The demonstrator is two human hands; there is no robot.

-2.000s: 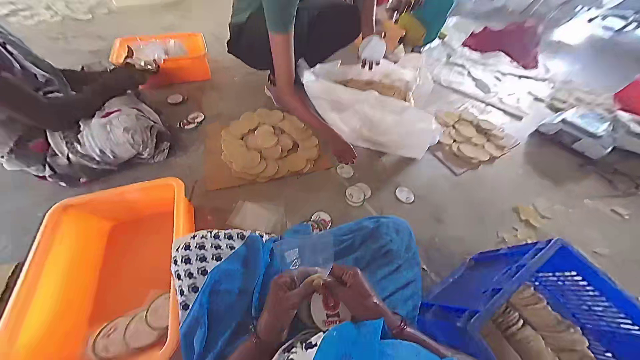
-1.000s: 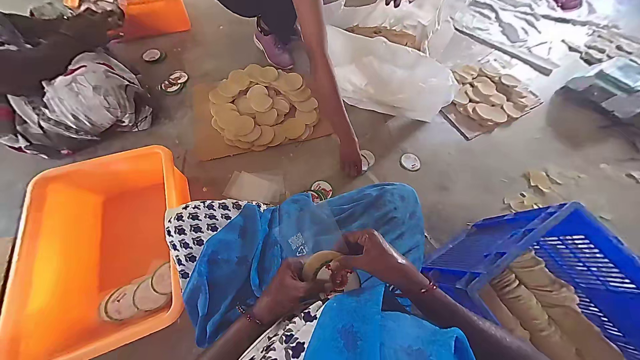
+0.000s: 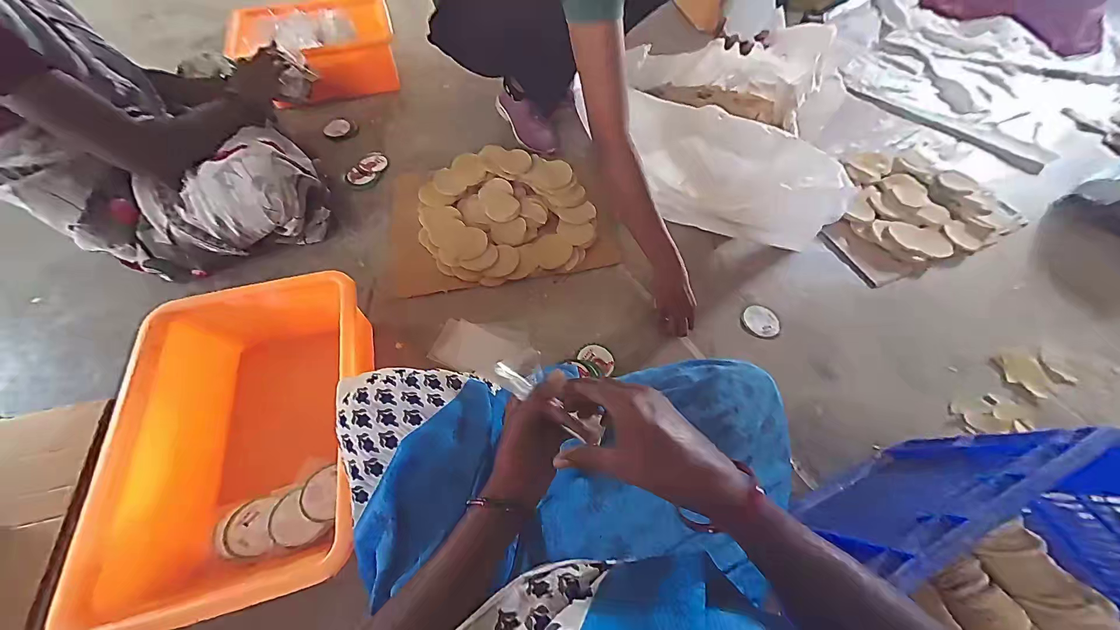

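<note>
Over my lap, covered by blue cloth [image 3: 700, 402], my left hand [image 3: 525, 442] and my right hand [image 3: 639, 429] meet around a clear plastic bag [image 3: 518, 378]. The bag sticks out above the fingers of my left hand, and the fingers of my right hand press near its lower part. What lies inside the bag is mostly hidden by the fingers. Just beyond my hands, a few round printed labels [image 3: 596, 358] lie on the floor beside flat clear bags [image 3: 483, 346]. Left of my lap, an orange plastic tub [image 3: 350, 341] holds several bagged flat discs [image 3: 284, 518].
Pale round discs [image 3: 500, 206] are heaped on a cardboard sheet ahead. A co-worker's hand [image 3: 675, 302] reaches to the floor beside a white sack [image 3: 726, 166]. Another person sits at the left by a second orange tub [image 3: 354, 66]. A blue crate [image 3: 936, 499] stands at the right.
My hands have closed in around the bag; the disc and printed label seen between them earlier are now mostly covered. One round label on the floor near the co-worker's hand is no longer visible.
</note>
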